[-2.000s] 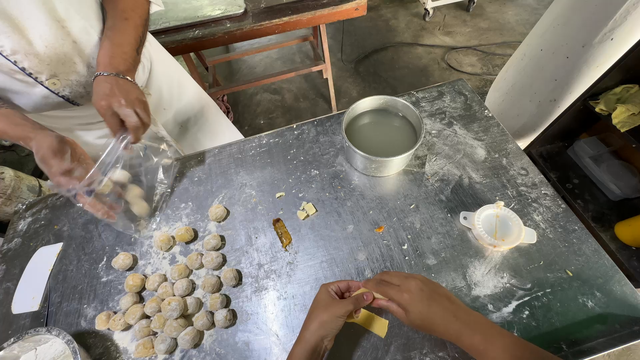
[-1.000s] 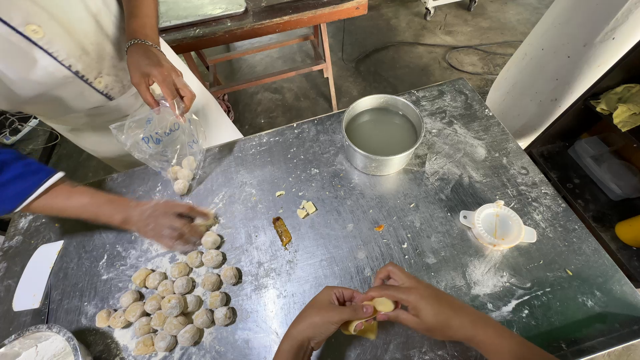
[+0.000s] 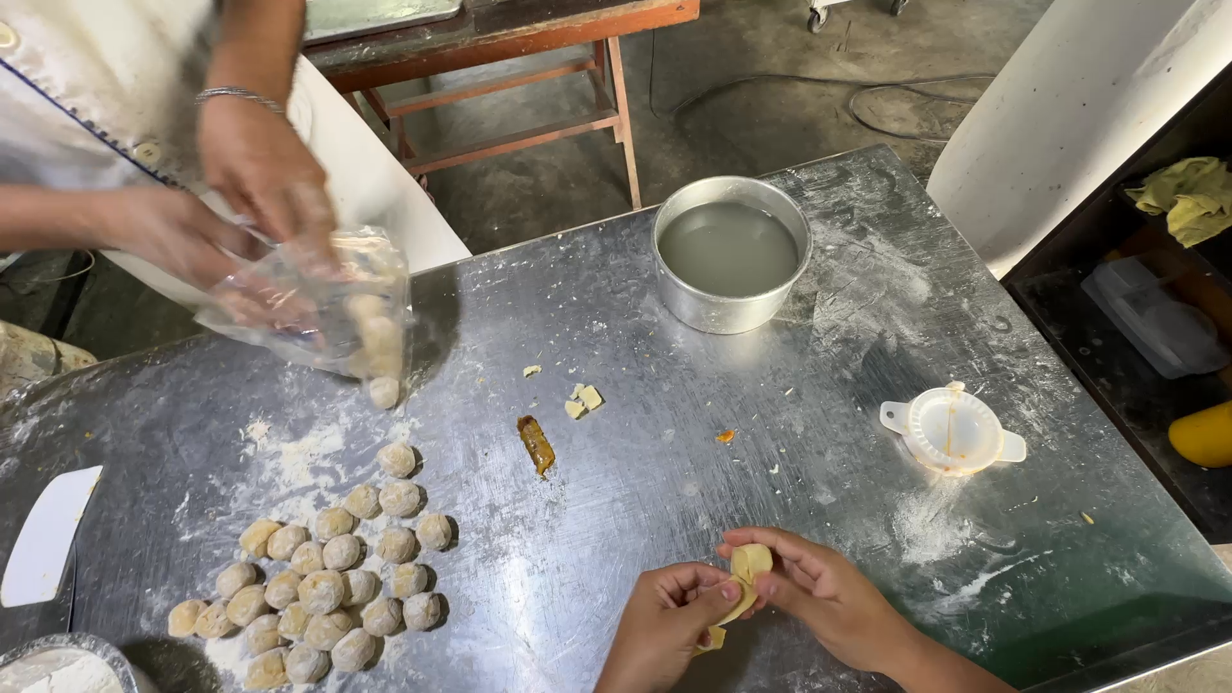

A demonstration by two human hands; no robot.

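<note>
My left hand and my right hand meet over the front of the metal table, both pinching one piece of pale yellow dough. A flap of it hangs below my left fingers. Floured dough balls lie grouped at the left. A brown strip of filling and small pale yellow crumbs are on the tabletop ahead of my hands. To the right sits a white plastic dumpling press. A round metal pan of cloudy liquid stands farther back.
Across the table at upper left, a co-worker's hands hold a clear plastic bag of dough balls. A white scraper lies at the left edge, above a bowl of flour. A dark shelf stands right of the table.
The dough between my hands is held differently, with its upper part now folded or rolled upright. The co-worker's hand has left the dough balls and is at the bag, which has moved nearer them.
</note>
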